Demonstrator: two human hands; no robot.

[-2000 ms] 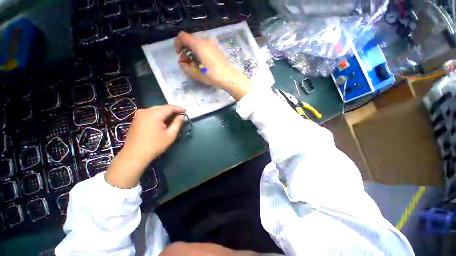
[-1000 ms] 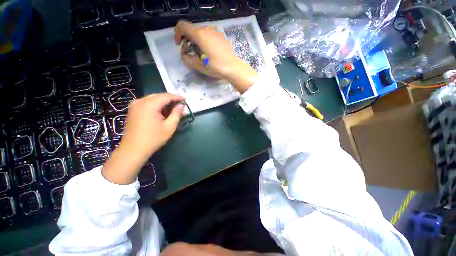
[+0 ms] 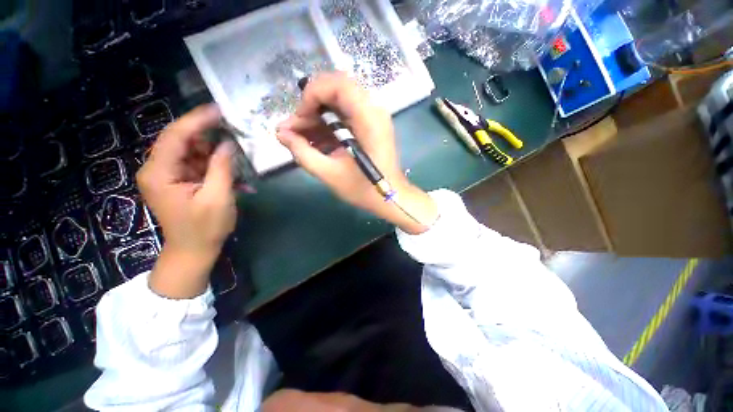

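My left hand is at centre left, blurred, with its thumb and fingers around a dark watch case frame that shows only in part. My right hand holds a black-and-white pick-up pen over the lower edge of the parts tray; its rear end points down towards my wrist. The pen's tip is hidden by my fingers. The white parts tray has two compartments. Small grey parts lie in the larger one and shiny specks in the smaller one.
A black blister tray with frames covers the left. Yellow-and-black pliers lie open beside a slim tan tool. Beyond them are a thin rod and a spare frame. Plastic bags, a blue unit and cardboard boxes are at right.
My right hand has moved down from over the larger compartment to the tray's near edge, closer to my left hand. The pen's barrel now shows. My left hand has moved left with the frame, and the view has shifted.
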